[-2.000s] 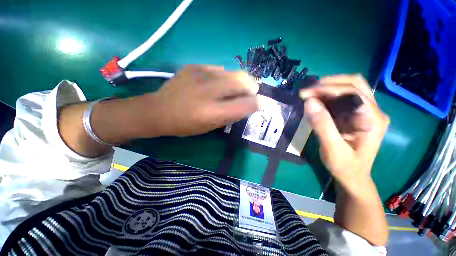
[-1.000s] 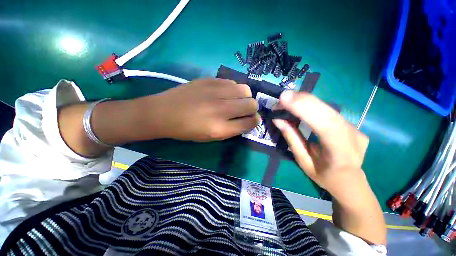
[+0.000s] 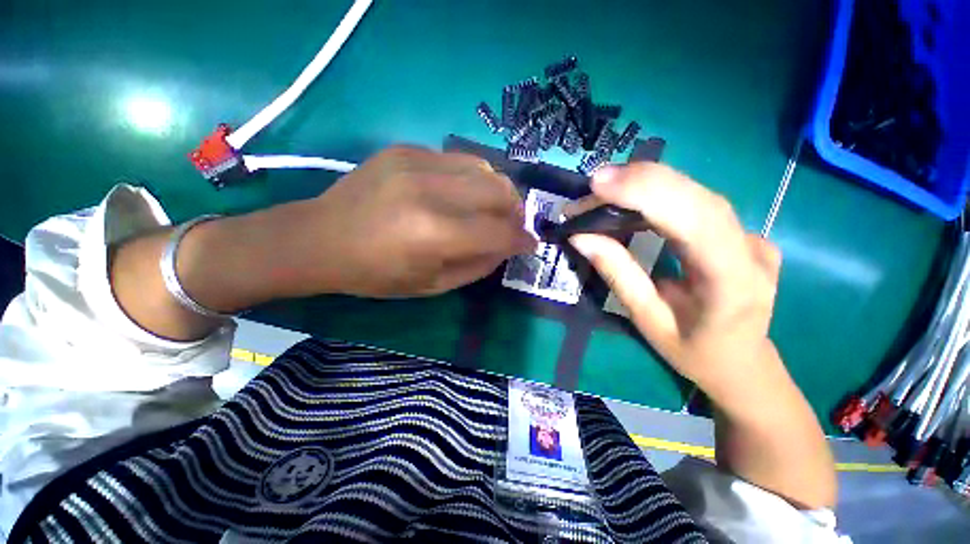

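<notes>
My left hand (image 3: 431, 223) is closed, with its fingertips at the left of the paper (image 3: 553, 271). A white cable leg (image 3: 303, 163) runs under it from the red and black connectors (image 3: 218, 156); what its fingertips pinch is hidden. My right hand (image 3: 681, 250) holds a dark piece (image 3: 606, 221) between thumb and fingers. The tip of that piece points left and meets something small and dark at my left fingertips. Loose black connector housings (image 3: 558, 115) lie in a pile above the paper.
Black tape (image 3: 575, 351) crosses the paper and the green mat. A blue parts bin (image 3: 888, 179) with black pieces inside stands at the upper right. A bundle of white cables (image 3: 936, 351) with red and black ends lies at the far right. A second white leg (image 3: 308, 72) runs upward.
My right hand has come left from farther off, and the dark piece now points at my left fingertips. The view has shifted slightly.
</notes>
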